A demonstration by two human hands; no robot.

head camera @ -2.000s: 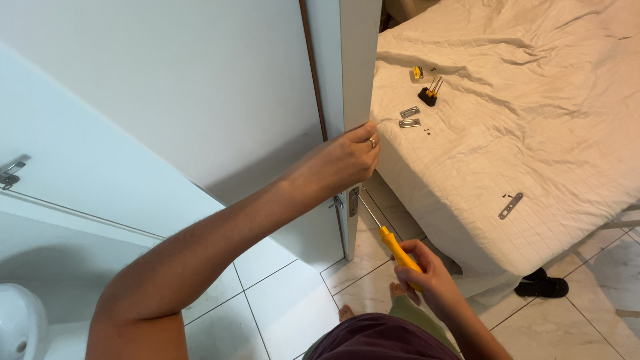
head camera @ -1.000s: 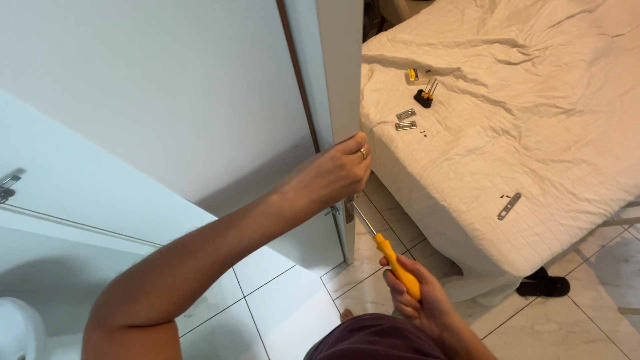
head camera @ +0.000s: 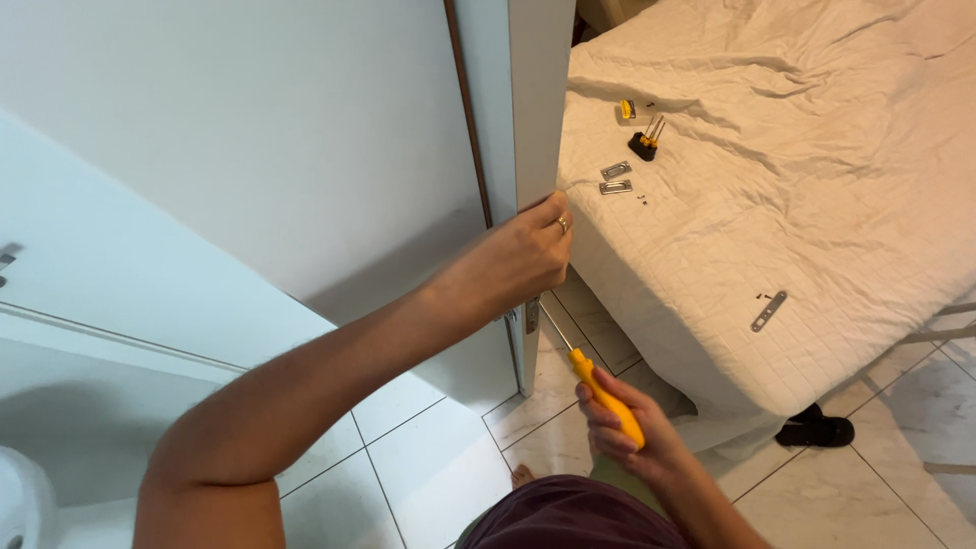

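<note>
My right hand (head camera: 621,419) is closed around the yellow handle of a screwdriver (head camera: 608,398). Its thin shaft slants up and left, and the tip is near a metal lock faceplate (head camera: 531,316) in the edge of a white door (head camera: 540,114). My left hand (head camera: 541,238), with a ring on one finger, lies against that door edge just above the faceplate. Its fingertips are curled around the far side, so whether they pinch something small cannot be seen.
On the bed (head camera: 823,229) lie a long strike plate (head camera: 768,311) with screws, two flush pulls (head camera: 615,187), a black stand (head camera: 644,146) with small screwdrivers and a small yellow-marked pack (head camera: 627,109). Black sandals (head camera: 816,431) are on the tiled floor. A white basin (head camera: 23,496) stands lower left.
Both hands stay near the lock area of the door edge. The right hand keeps hold of the screwdriver, with its grip on the handle slightly altered.
</note>
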